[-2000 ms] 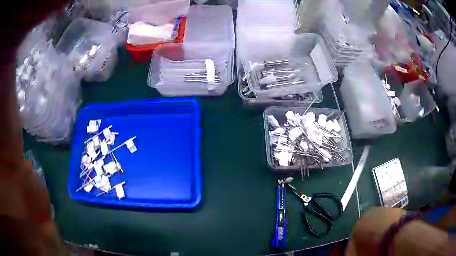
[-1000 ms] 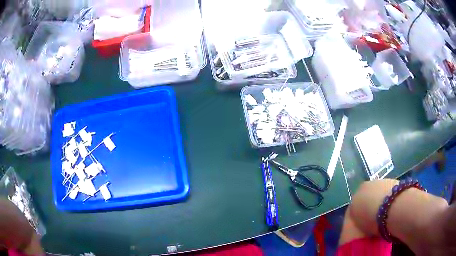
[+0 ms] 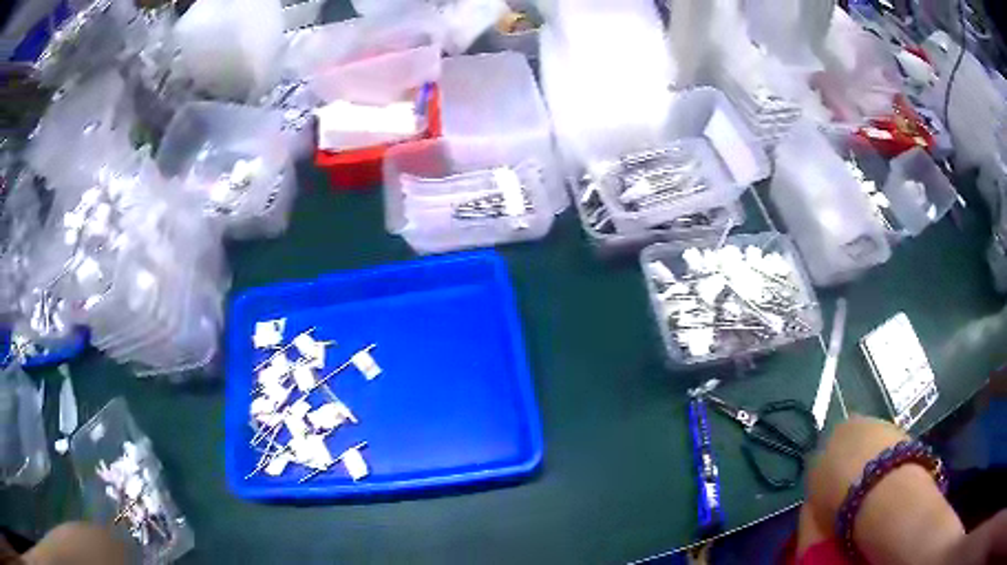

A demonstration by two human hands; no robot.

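White-tabbed metal rods (image 3: 298,411) lie scattered in the left part of the blue tray (image 3: 523,386). A clear box (image 3: 731,355) heaped with tabbed rods stands right of the tray. Below it lie a blue-handled knife (image 3: 705,469) and black-handled scissors (image 3: 782,444). My right hand (image 3: 845,475) is at the lower right, below the scissors, with a beaded bracelet at the wrist; its fingers are hidden or out of the picture. Only a blurred bit of my left hand (image 3: 80,545) shows at the bottom left edge, so its fingers cannot be seen.
A narrow pale strip (image 3: 830,362) and a pale rectangular block (image 3: 900,370) lie right of the scissors. A smaller clear box (image 3: 133,486) is at lower left. Clear containers (image 3: 166,309) stack at left. A red bin (image 3: 375,158) and more clear boxes (image 3: 475,230) stand at the back.
The view has swung, first shifting the bench left, now right. The tray, boxes and tools keep their places on the bench. My left hand shows less than a second ago.
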